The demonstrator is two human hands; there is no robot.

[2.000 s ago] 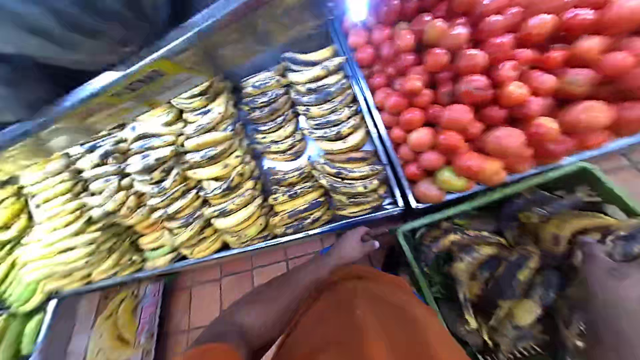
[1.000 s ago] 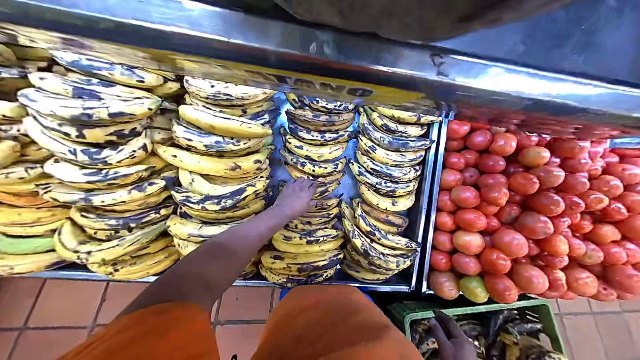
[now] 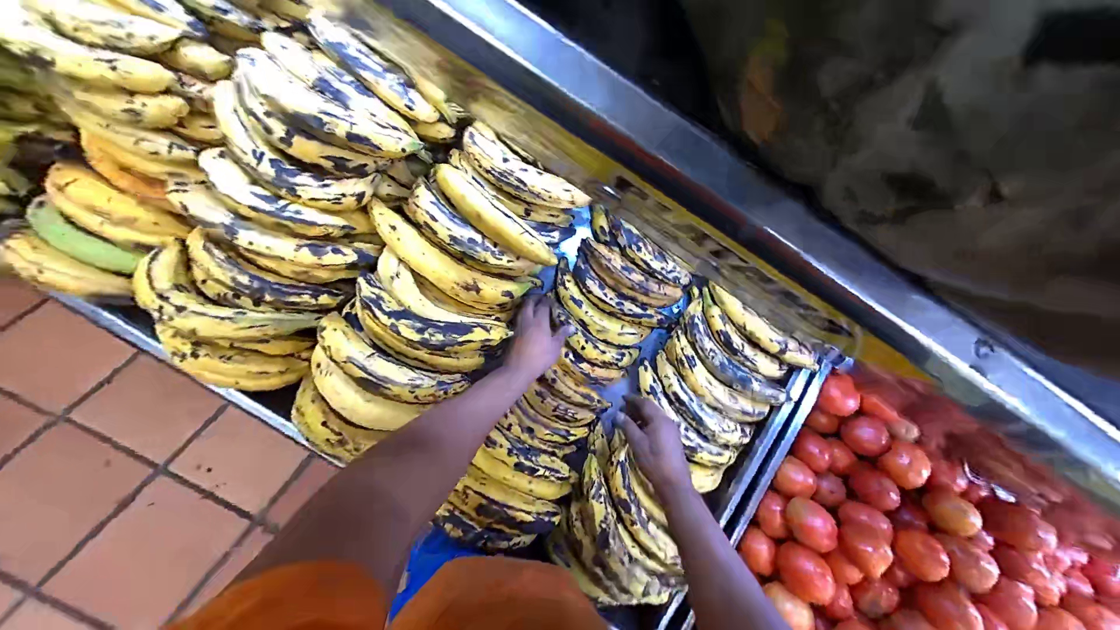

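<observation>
Rows of ripe plantains, yellow with black blotches, lie stacked in a metal display bin. My left hand rests at the left side of a middle row, its fingertips against the fruit; whether it grips one cannot be told. To the right and nearer my body, my right hand reaches over the gap between that row and the rightmost plantains, fingers bent, touching or nearly touching the fruit. Its fingertips are partly hidden.
Red tomatoes fill the bin on the right, beyond a metal divider. A metal rail runs along the back of the display. Terracotta floor tiles show at lower left.
My right hand, over the green crate a second ago, is now among the plantains. My left hand remains at the middle row. The view has tilted strongly and shifted.
</observation>
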